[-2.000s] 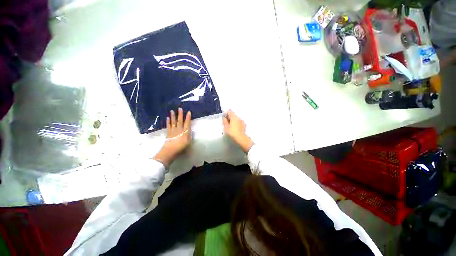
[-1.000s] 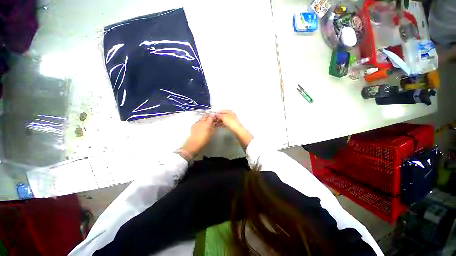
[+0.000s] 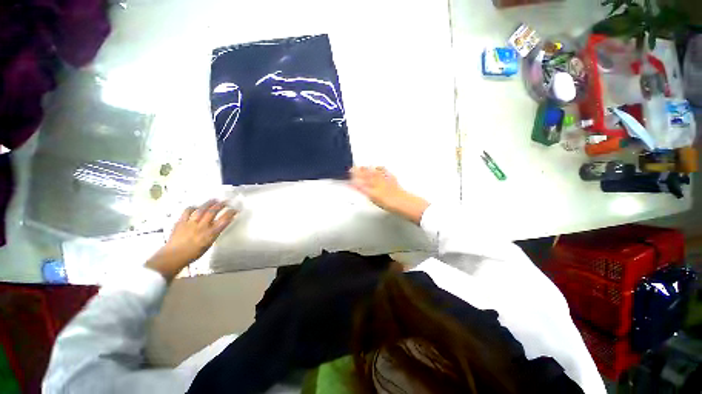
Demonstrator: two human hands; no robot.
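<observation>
The bagged trousers (image 3: 285, 115), a navy rectangle under glossy clear film, lie flat on the white table (image 3: 400, 85) in front of me. My left hand (image 3: 198, 229) is spread near the table's front edge, at the lower left of the bag, with fingers apart. My right hand (image 3: 381, 191) rests at the bag's lower right corner; whether it pinches the film there cannot be told. The near edge of the bag runs between the two hands.
Empty polybags (image 3: 88, 161) lie at the left, with maroon garments (image 3: 46, 65) beyond. Green snips (image 3: 493, 165) lie right of a table seam. A red basket (image 3: 594, 85) with bottles and small items stands at the far right. Red crates (image 3: 593, 265) stand below the right end.
My hands were together at the bag's lower right corner and are now apart, the left hand moved left and nearer to me. The bag and table appear further right in view.
</observation>
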